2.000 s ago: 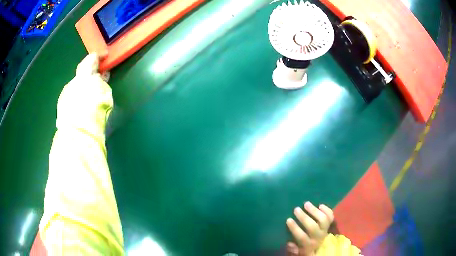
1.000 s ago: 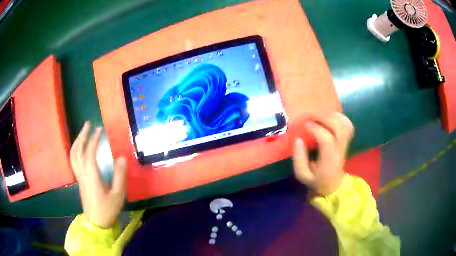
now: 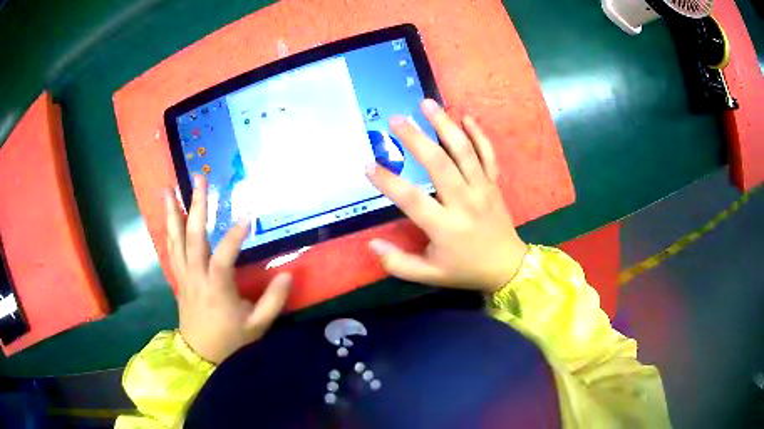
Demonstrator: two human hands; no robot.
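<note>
A black-bordered tablet (image 3: pixel 293 126) lies face up on an orange-red foam pad (image 3: pixel 494 75). Its screen shows a blue desktop with a large pale window over the middle. My left hand (image 3: pixel 214 276) is spread at the tablet's lower left corner, with fingertips over the edge of the screen. My right hand (image 3: pixel 456 209) is spread over the lower right part, with fingers over the screen and its right border. Both hands hold nothing. Whether the fingertips touch the glass I cannot tell.
Another foam pad (image 3: pixel 42 226) lies at the left with part of a dark tablet (image 3: pixel 10 310) at the picture's edge. At the upper right are a white fan (image 3: pixel 632 12), a black tape dispenser (image 3: pixel 702 67) and another pad (image 3: pixel 748 109) on the green bench (image 3: pixel 616 151).
Both hands have moved in over the tablet, the right one farther across the screen. A pale window has opened on the screen. The tablet and pad now appear slightly farther up and left.
</note>
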